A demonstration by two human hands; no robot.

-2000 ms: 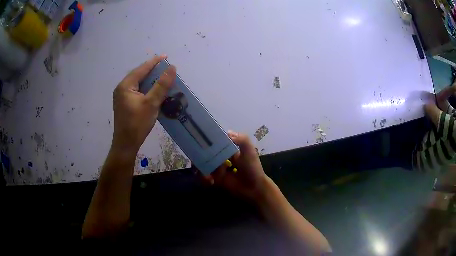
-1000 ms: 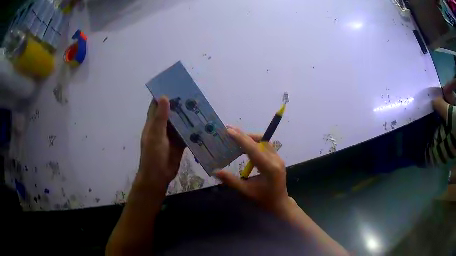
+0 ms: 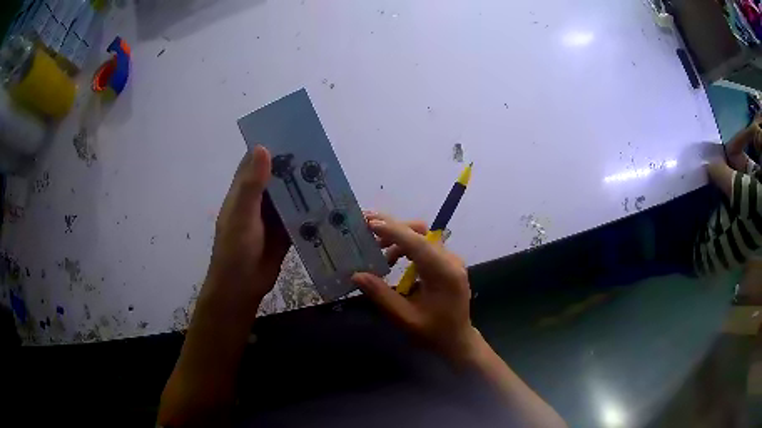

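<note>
A slim pale blue-grey retail box [image 3: 322, 196] with dark earphone pictures on its face is held tilted above the near edge of the white table [image 3: 518, 84]. My left hand [image 3: 246, 226] grips its left side, with the thumb at the face's edge and the other fingers hidden behind. My right hand [image 3: 426, 284] touches the lower right corner with its fingertips and thumb. It also holds a yellow and black pen [image 3: 450, 207], tip pointing up and away, between the fingers.
A blue and red-orange ring-shaped item [image 3: 113, 71] lies at the table's upper left, beside a yellow roll-like object [image 3: 46, 84]. Pale boxes [image 3: 58, 25] stand at the far left corner. At the right edge is another person's striped sleeve [image 3: 731, 221] and hand. Green floor lies lower right.
The box has turned from a face with one large earphone picture to a face with several smaller ones. The pen, mostly hidden before, now shows in my right hand.
</note>
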